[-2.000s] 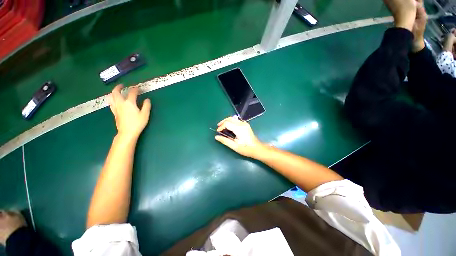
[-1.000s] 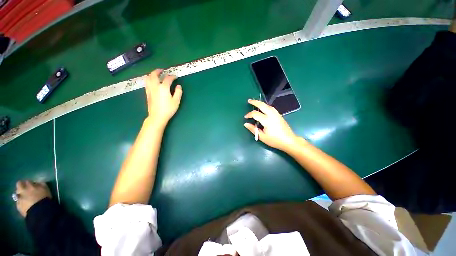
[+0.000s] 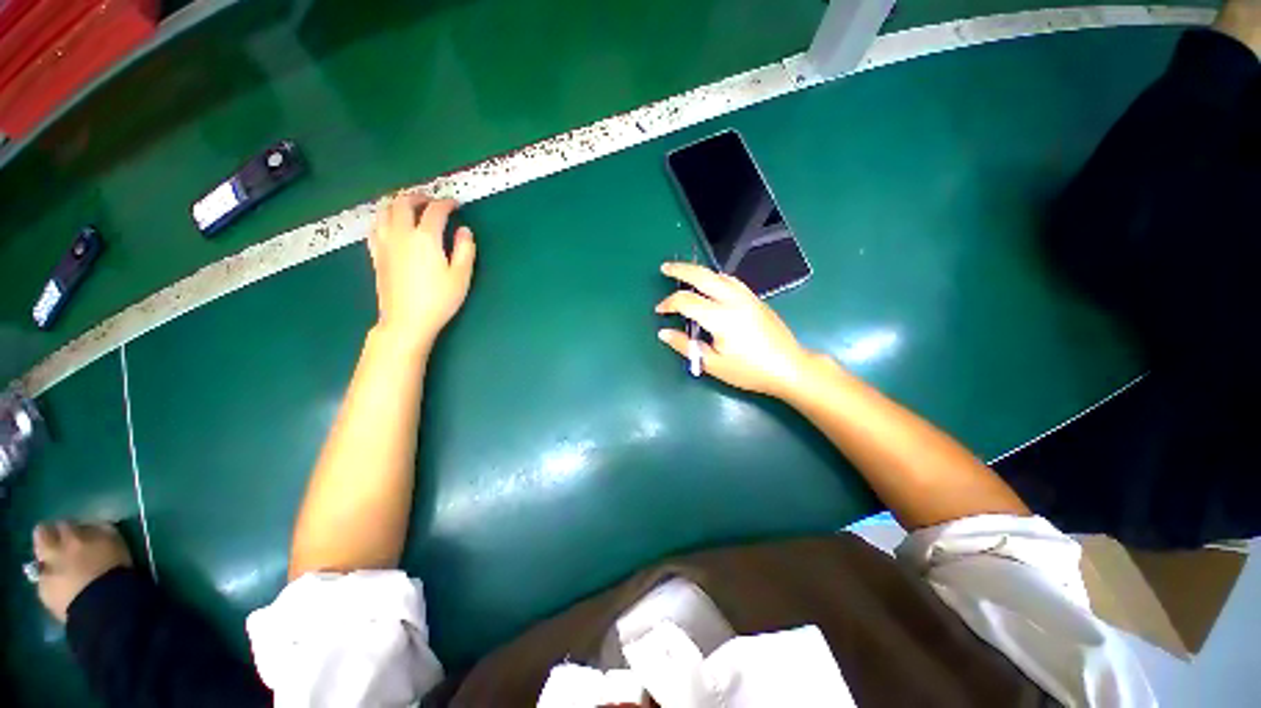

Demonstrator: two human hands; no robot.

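My left hand rests at the whitish metal edge strip, fingers apart, holding nothing. My right hand is over the green table just below the smartphone, holding a thin pen-like tool, likely tweezers, between its fingers. The smartphone lies flat, its black screen up, its lower end beside my right fingertips. Two dark handheld units lie on the green belt beyond the strip: one up and left of my left hand, one farther left. Each has a white patch at one end and a pale disc at the other.
The speckled metal strip curves between table and belt. A grey post stands on it. Another person's hand rests at lower left, near a blurred clear object. A dark-clothed person sits at right. Red material is at top left.
The units on the belt have shifted left relative to my left hand. My right hand's tool has turned from roughly level to upright since the earliest frame. The view has also shifted.
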